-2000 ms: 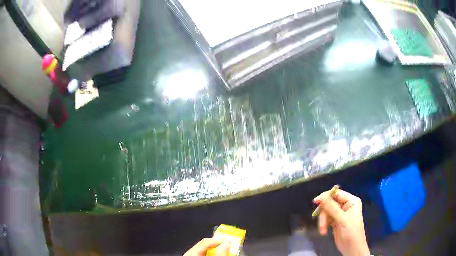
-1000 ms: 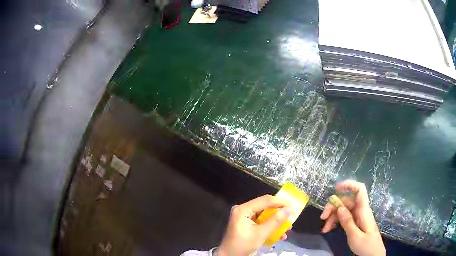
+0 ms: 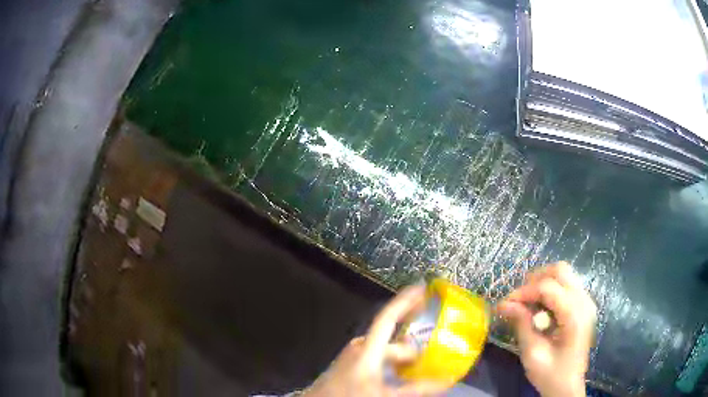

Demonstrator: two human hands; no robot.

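Note:
My left hand [image 3: 376, 360] grips a bright yellow packing tape roll [image 3: 460, 333] at the table's front edge, with fingers in its ring. My right hand [image 3: 555, 329] is just right of the roll, its fingers curled. The pale end of a small stick or cutter [image 3: 543, 319] shows between them. My right fingertips are close to the roll's right side; blur hides whether they touch it or its tape. Clear tape strips [image 3: 396, 182] with glare, wrinkles and whitish lines cover the front part of the green table top [image 3: 225, 70].
A stack of grey and silvery layered trays or frames [image 3: 590, 116] with a white sheet [image 3: 621, 54] on top stands at the upper right. Brown cardboard with white label scraps [image 3: 150, 215] lies below left. The table's front edge [image 3: 334, 252] runs diagonally down to the right.
The view has swung left and closer to the table. Both hands have come together; the roll has turned so that its ring opening shows, and my right fingertips are now near it.

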